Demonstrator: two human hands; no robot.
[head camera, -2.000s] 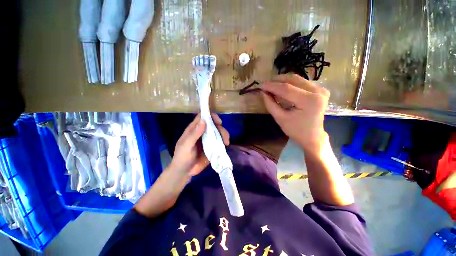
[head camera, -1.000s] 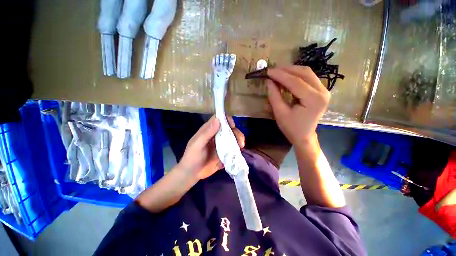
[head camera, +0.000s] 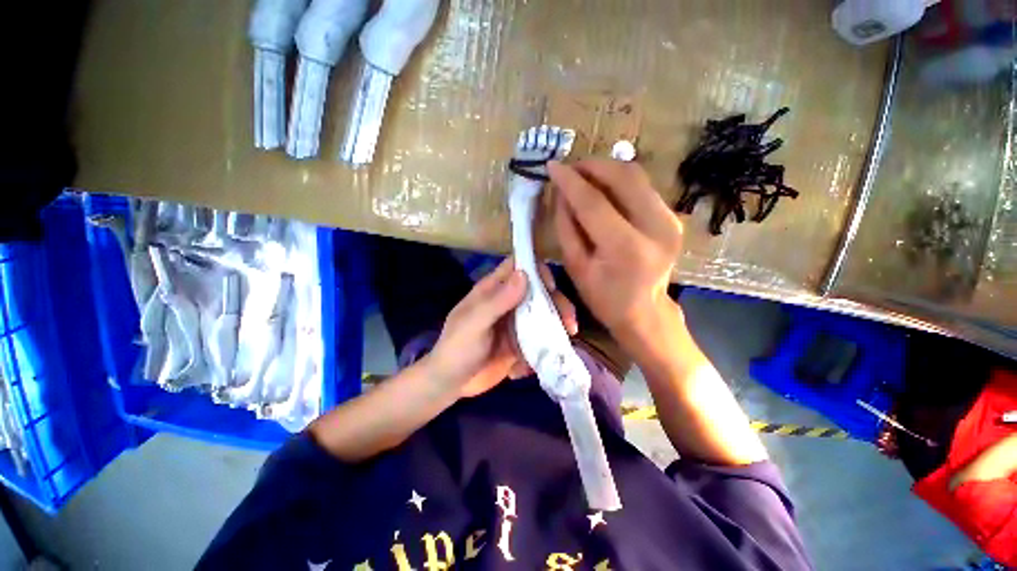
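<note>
A pale plastic handle (head camera: 542, 323) stands tilted over the table's front edge, its pronged head pointing away from me and its flat tail toward my body. My left hand (head camera: 491, 326) is closed around its middle. My right hand (head camera: 620, 240) pinches a black loop (head camera: 529, 170) at the handle's head, just below the prongs. The loop lies across the head; whether it goes fully around is hidden. A heap of black loops (head camera: 736, 170) lies on the table to the right. A small white knob (head camera: 623, 149) lies on a cardboard pad (head camera: 583, 113).
Three pale handles (head camera: 374, 84) lie at the table's upper left. Blue crates (head camera: 206, 421) with handles stand at lower left. A white bottle (head camera: 875, 18) is at the upper right. A person's red sleeve (head camera: 972, 468) shows at the right edge, beside a blue stool (head camera: 825, 363).
My right hand has moved left with the black loop, from over the table to the handle's head. My left hand still holds the handle. The view has shifted, and the white bottle shows more fully.
</note>
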